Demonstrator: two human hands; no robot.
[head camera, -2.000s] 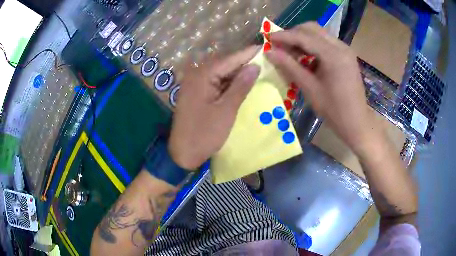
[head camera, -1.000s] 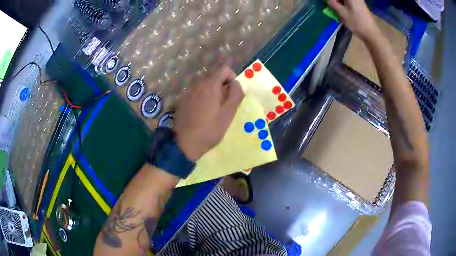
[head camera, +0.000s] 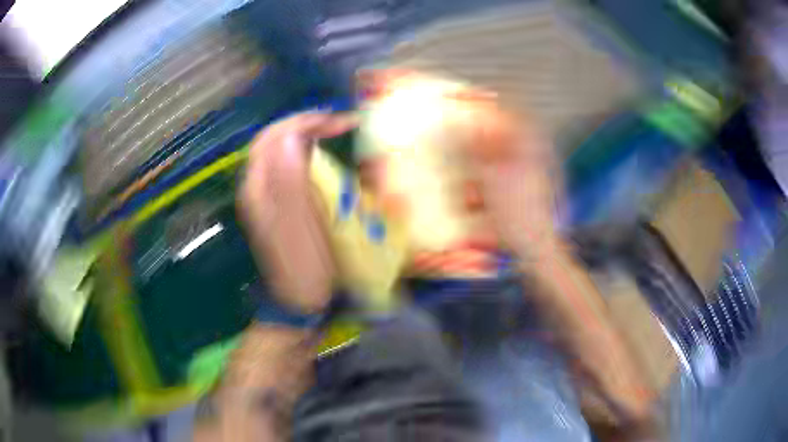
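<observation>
The frame is strongly blurred. My left hand (head camera: 285, 216) holds a yellow sheet with blue dots (head camera: 367, 246) between thumb and fingers, left of the middle. A pale sheet with red dots (head camera: 432, 190) is spread in front of me, with a bright glare on its upper part. My right hand (head camera: 514, 177) is at the right side of this red dot sheet and looks closed on its edge. The fingertips of my right hand are lost in the blur.
A green mat with yellow tape (head camera: 125, 319) lies at the left. A clear blister tray (head camera: 536, 65) is at the back. A brown board (head camera: 700, 216) and a dark parts tray (head camera: 726, 302) are at the right. Pale yellow paper (head camera: 69, 298) lies far left.
My view has swung, so the mat fills more of the left. My right hand has come back from the far upper right to the red dot sheet. The two sheets are now apart.
</observation>
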